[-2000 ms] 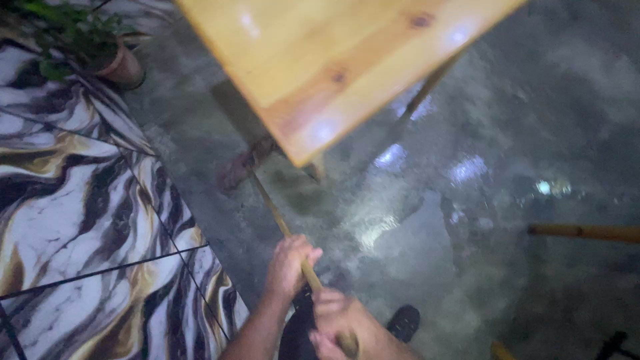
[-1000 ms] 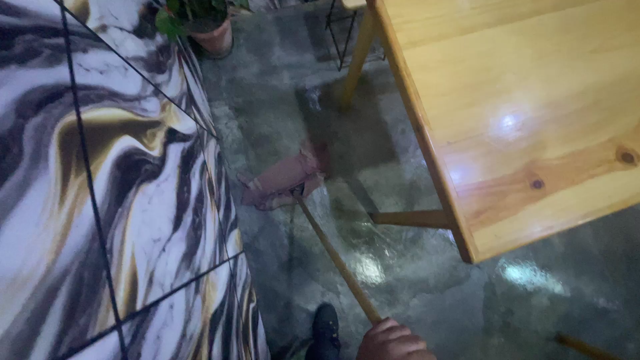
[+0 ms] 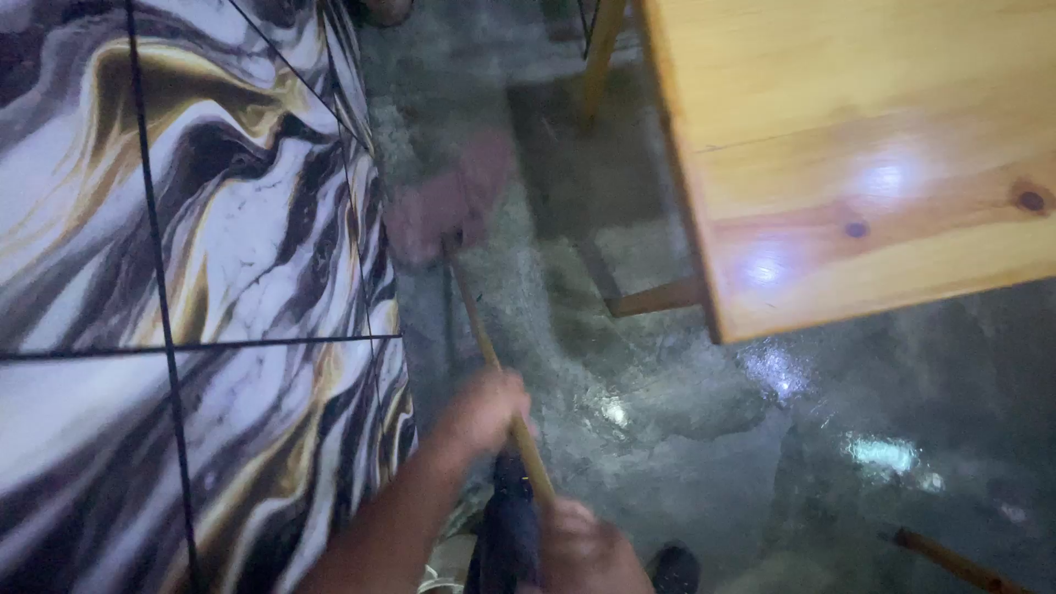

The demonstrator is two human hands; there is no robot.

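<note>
My left hand (image 3: 495,410) is closed around the middle of a wooden pole (image 3: 474,313), with the forearm reaching in from the bottom. Lower down, near the bottom edge, my right hand (image 3: 582,536) grips the same pole closer to its end. At the far end of the pole a pinkish cloth mop head (image 3: 450,202) lies on the wet grey floor (image 3: 660,462), close against the base of the marble-patterned tiled surface. The mop head and both hands are blurred.
A wooden table (image 3: 825,99) stands at the upper right, its leg (image 3: 656,297) below the edge. Marble-patterned tiles (image 3: 247,223) fill the left side. Part of a pot (image 3: 388,10) shows at the top. A wooden piece (image 3: 957,561) is at lower right, and my shoe (image 3: 675,568) at the bottom.
Both hands are on the pole in view now; one second ago only one hand showed. The mop head has shifted along the floor beside the tiles. The view has moved since two seconds ago.
</note>
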